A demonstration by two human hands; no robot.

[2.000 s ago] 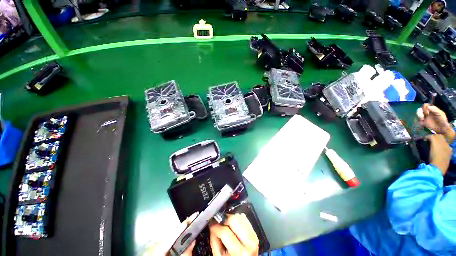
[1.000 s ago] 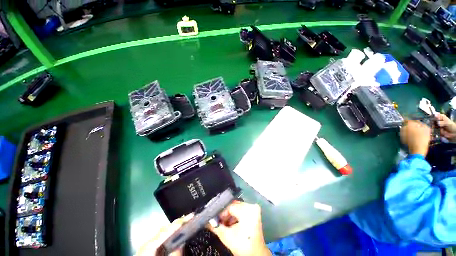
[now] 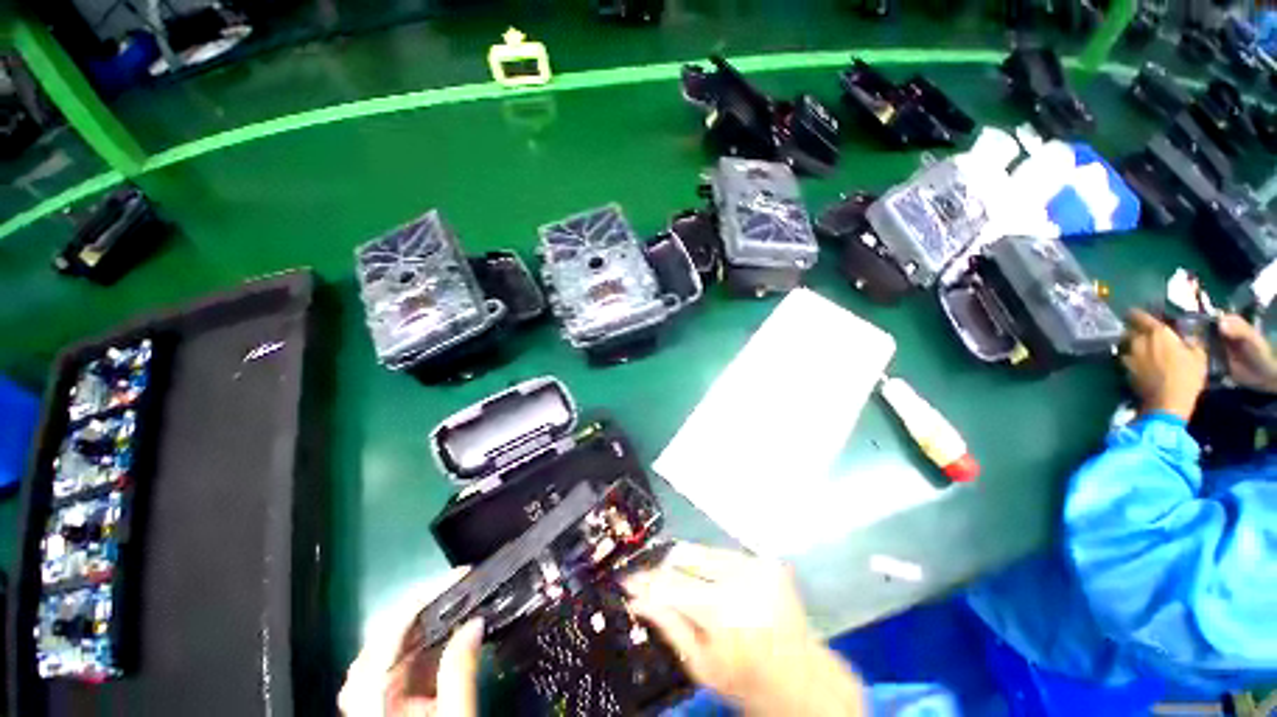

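Observation:
A black camera housing (image 3: 476, 521) lies open on the green bench in front of me, its pale-rimmed latch cover (image 3: 507, 429) swung out at the far end. My left hand (image 3: 437, 670) holds a circuit board assembly (image 3: 521, 563) by its near end, tilted over the housing, with coloured parts on its underside. My right hand (image 3: 721, 616) is at the right side of the housing, fingers bent at its wires and edge. The fingertips are blurred, so I cannot tell whether they grip anything.
A black tray (image 3: 231, 462) with boards stands at left. Grey camera units (image 3: 424, 291) stand in a row beyond the housing. A white sheet (image 3: 779, 420) and a screwdriver (image 3: 930, 427) lie at right. Another worker's blue sleeve (image 3: 1169, 539) is at the right edge.
The board assembly has tilted, so that its parts now show, and sits lower over the housing. My right hand has left the board's end and moved right, with its fingers more spread.

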